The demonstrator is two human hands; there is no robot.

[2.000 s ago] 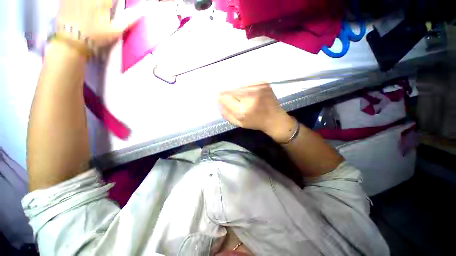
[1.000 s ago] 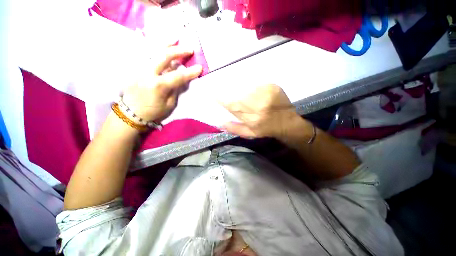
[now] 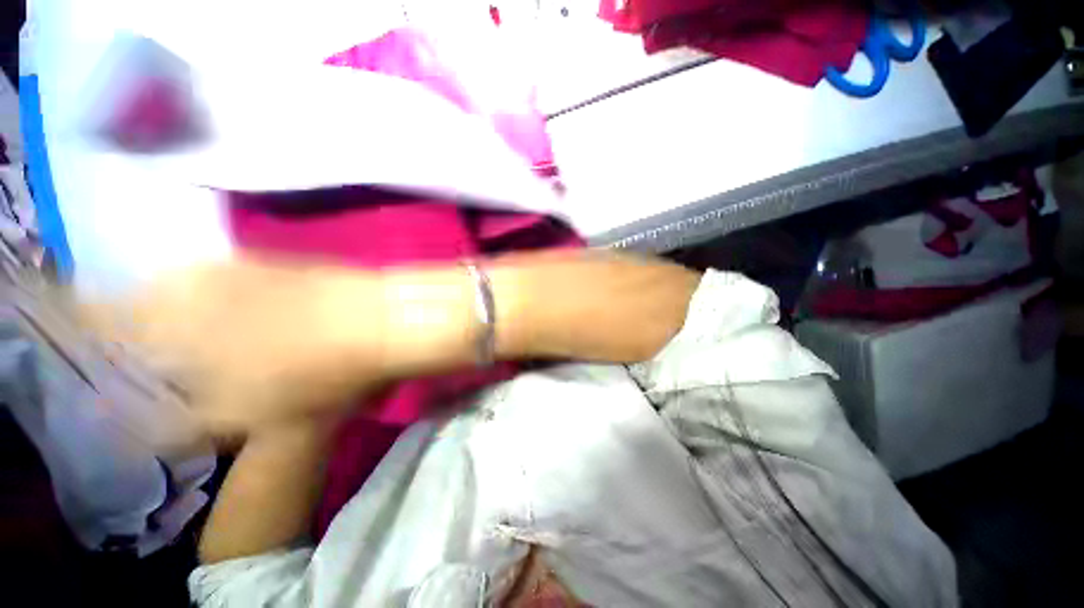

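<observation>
A large two-tone panel (image 3: pixel 345 232) lies over the table's front edge, its magenta side showing below a pale layer folded along the top. Part of it hangs to my lap. My right hand (image 3: pixel 226 339) is strongly blurred and reaches across my body to the left, in front of the panel; its fingers and any hold are unclear. My left forearm rises from the lower left, and my left hand is hidden behind or merged with the blurred right hand. A bright magenta-pink piece (image 3: pixel 416 65) lies on the pale cloth at the top.
A red-magenta pile (image 3: pixel 761 36) sits at the upper right, beside blue scissor handles (image 3: pixel 862 77) and a black angular object (image 3: pixel 993 71). A pale box (image 3: pixel 951 392) with magenta scraps stands lower right. A blue strip (image 3: pixel 42 166) and pale hanging cloth (image 3: pixel 89 451) are at the left.
My right hand has swung from the table's front edge across to the left. My left hand has left the small magenta piece and dropped back. The panel's magenta side shows more at the centre.
</observation>
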